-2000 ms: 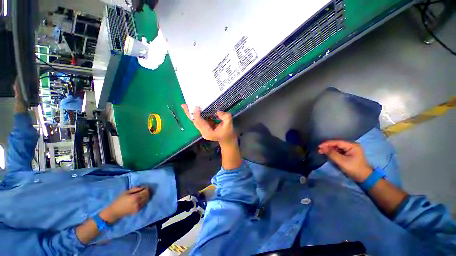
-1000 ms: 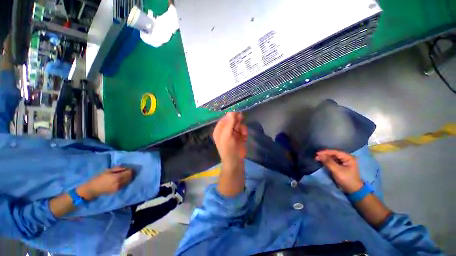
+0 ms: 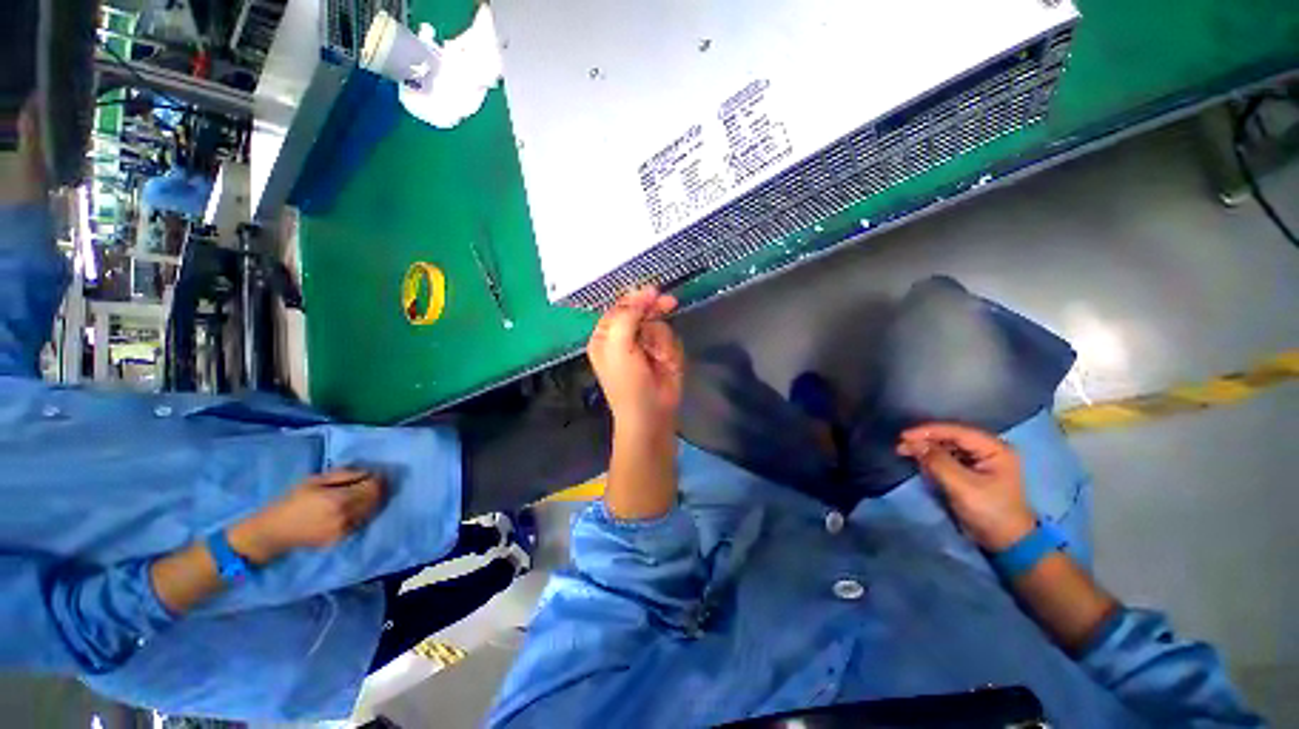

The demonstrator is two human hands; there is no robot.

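The silver metal enclosure [image 3: 598, 171] lies on the green bench mat [image 3: 385, 328], its printed labels up and its dark vented side facing me. My left hand [image 3: 637, 356] is at the enclosure's near left corner, fingers curled with the fingertips together. Whether it holds something small cannot be told. My right hand [image 3: 969, 477] is over my lap, fingers bent with thumb and fingertips close together. Nothing clear shows in it, but a tiny item could be hidden. A thin dark strip lies along the vented edge beside my left fingertips.
A yellow tape roll [image 3: 423, 294] and tweezers [image 3: 492, 284] lie left of the enclosure. A paper cup [image 3: 398, 51] stands by a crumpled white cloth [image 3: 459, 83]. A second enclosure on a blue support is at far left. Another person in a blue smock [image 3: 157, 470] is on my left.
My left hand first closed from open fingers and dropped off the corner, then moved slightly up and left to the enclosure's edge. My right hand hardly moved. The view shifted.
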